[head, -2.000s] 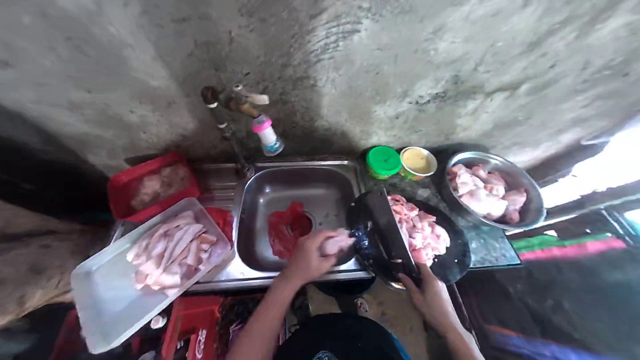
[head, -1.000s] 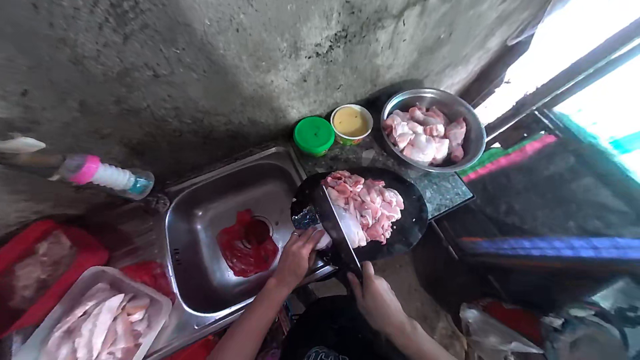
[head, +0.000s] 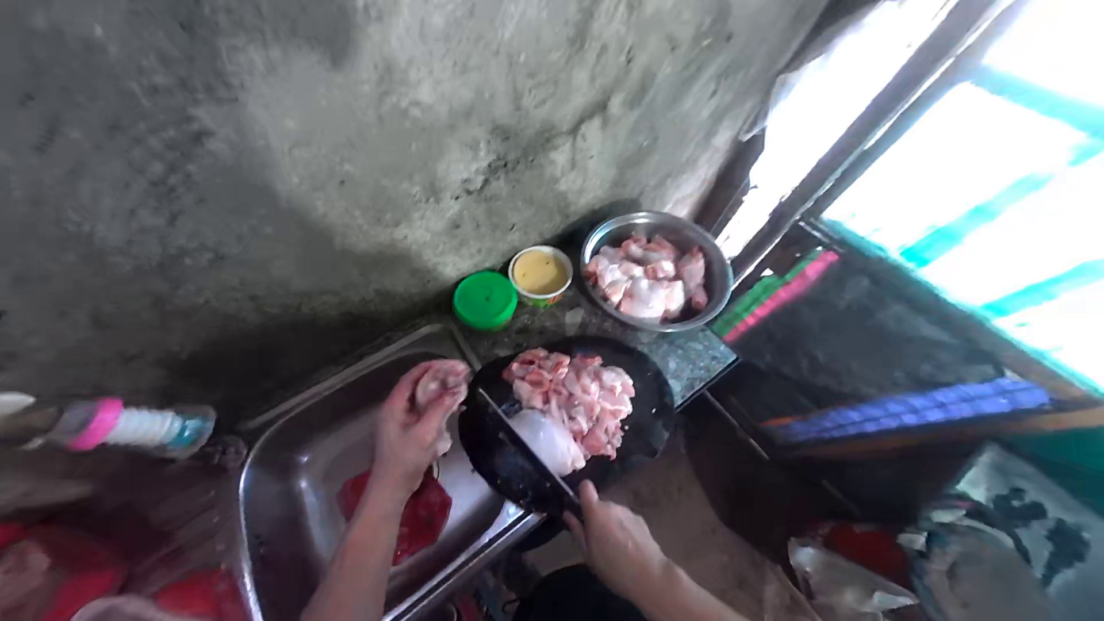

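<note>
My left hand (head: 414,423) holds a piece of raw meat (head: 442,386) above the sink, just left of the round black board (head: 653,397). In my right hand (head: 614,536) is the handle of a knife (head: 528,453), whose blade lies slantwise over the board. A large pale piece of meat (head: 549,442) rests beside the blade. Behind it, a heap of cut raw meat pieces (head: 591,392) covers the middle of the board.
A steel sink (head: 289,517) with a red item (head: 423,522) in it lies left. Behind the board stand a green-lidded tub (head: 485,300), an open tub of yellowish contents (head: 541,272) and a steel bowl (head: 720,276) of raw meat. A faucet (head: 129,425) juts in at left.
My left hand has moved from beside the blade to over the sink, with a piece of meat in it. The knife stays in my right hand. The view has swung right.
</note>
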